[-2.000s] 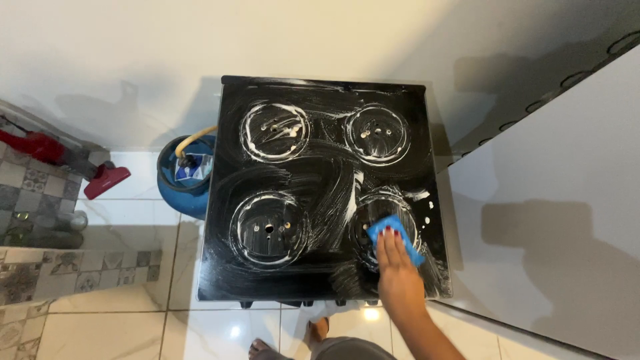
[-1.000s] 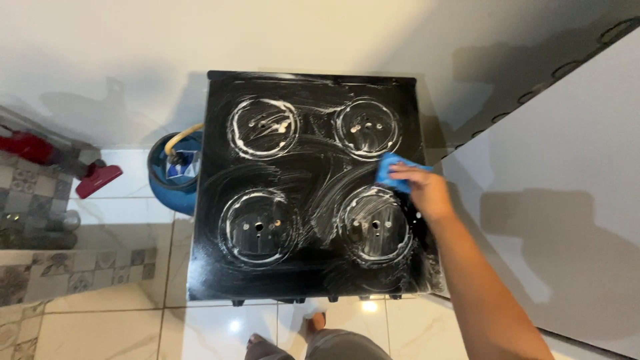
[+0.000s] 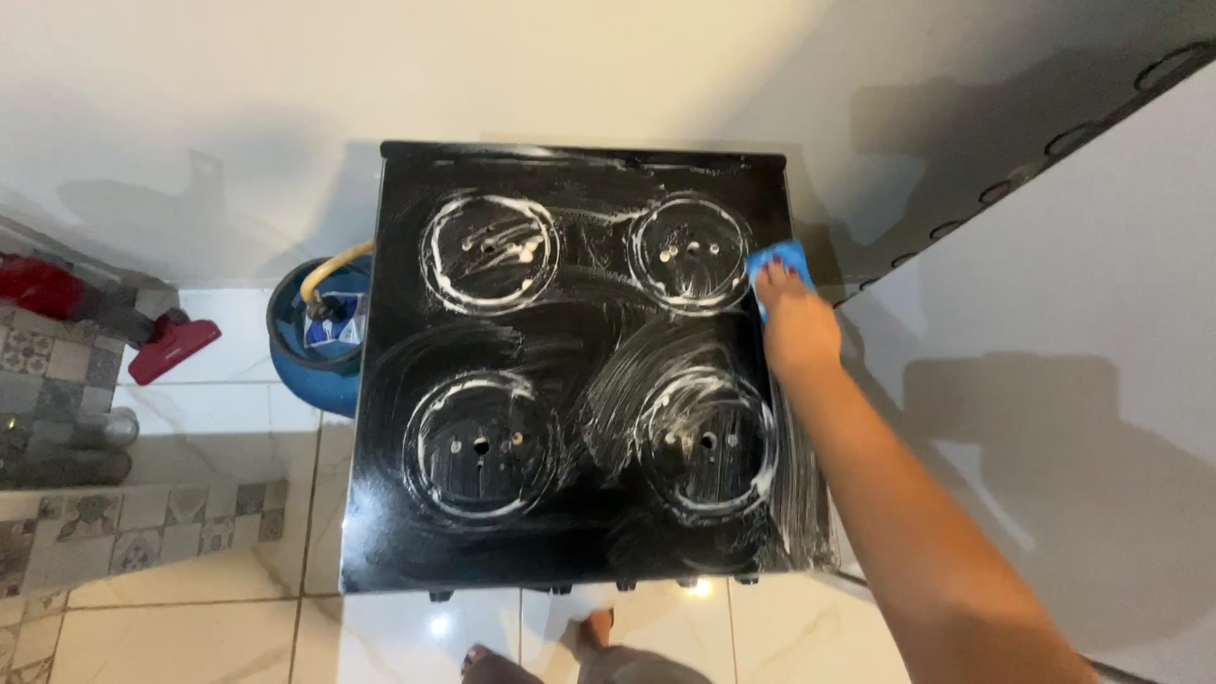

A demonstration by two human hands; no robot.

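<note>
My right hand (image 3: 798, 318) presses a blue sponge or cloth (image 3: 779, 258) against the right edge of a black stovetop (image 3: 589, 332), beside the back right burner recess (image 3: 691, 255). White foamy streaks cover much of the black surface. They ring the back left recess (image 3: 490, 255), the front left recess (image 3: 483, 446) and the front right recess (image 3: 709, 445). No burners or grates sit in the recesses, and small holes show in their middles. My left hand is out of the frame.
Left of the stove stands a blue gas cylinder (image 3: 318, 385) with a yellowish hose (image 3: 332, 269). A red vacuum cleaner head (image 3: 174, 346) lies farther left. A wall runs behind, and a large pale panel (image 3: 1073, 313) rises on the right. My feet (image 3: 597, 629) are below the stove's front.
My right hand has moved with the blue sponge or cloth from the front right recess toward the back, along the right edge. Streaks on the surface have changed around the front right recess.
</note>
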